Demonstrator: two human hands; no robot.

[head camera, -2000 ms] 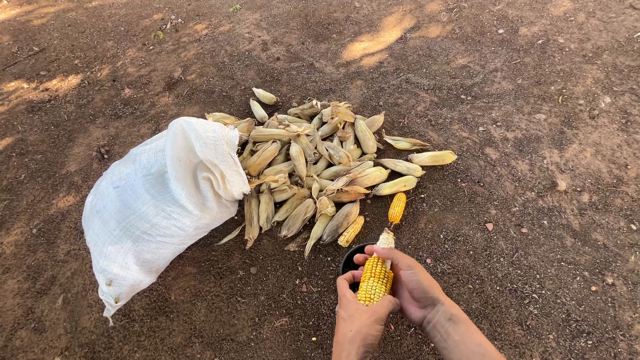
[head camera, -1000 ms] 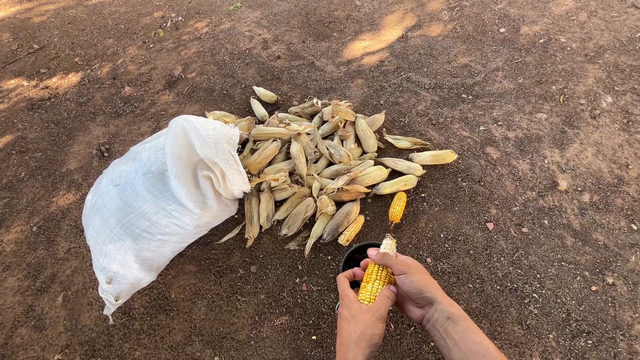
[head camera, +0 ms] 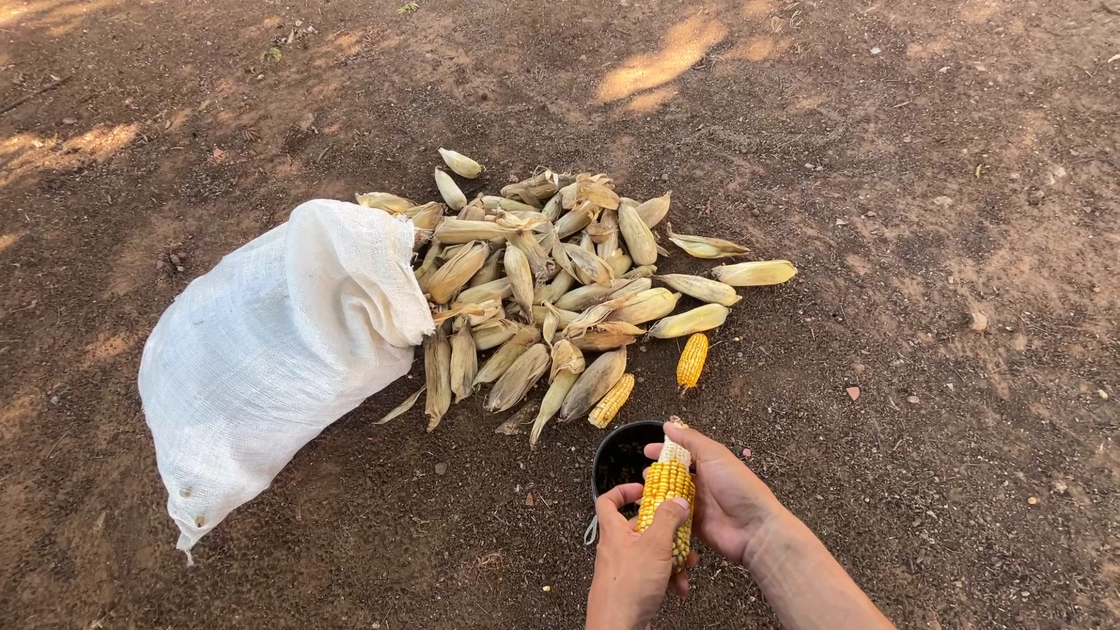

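Note:
A partly shelled ear of yellow corn (head camera: 667, 494) is held between my two hands, its upper end a bare whitish cob. My left hand (head camera: 634, 547) grips the lower, kernel-covered part, the thumb lying across the kernels. Around the bare upper end close the thumb and fingers of my right hand (head camera: 722, 490). Just beyond and partly beneath the hands stands a black bucket (head camera: 617, 455) with some kernels inside, its right side hidden. Two husked ears, one yellow (head camera: 692, 360) and one paler (head camera: 612, 401), lie on the soil past the bucket.
A heap of corn ears in dry husks (head camera: 542, 289) spreads over the bare soil ahead. At its left a full white woven sack (head camera: 280, 350) lies on its side, its mouth against the heap. A few loose kernels dot the ground.
My hands have shifted slightly on the ear, and the thumb of my right hand now lies by the cob's upper tip. The heap and the sack have not moved.

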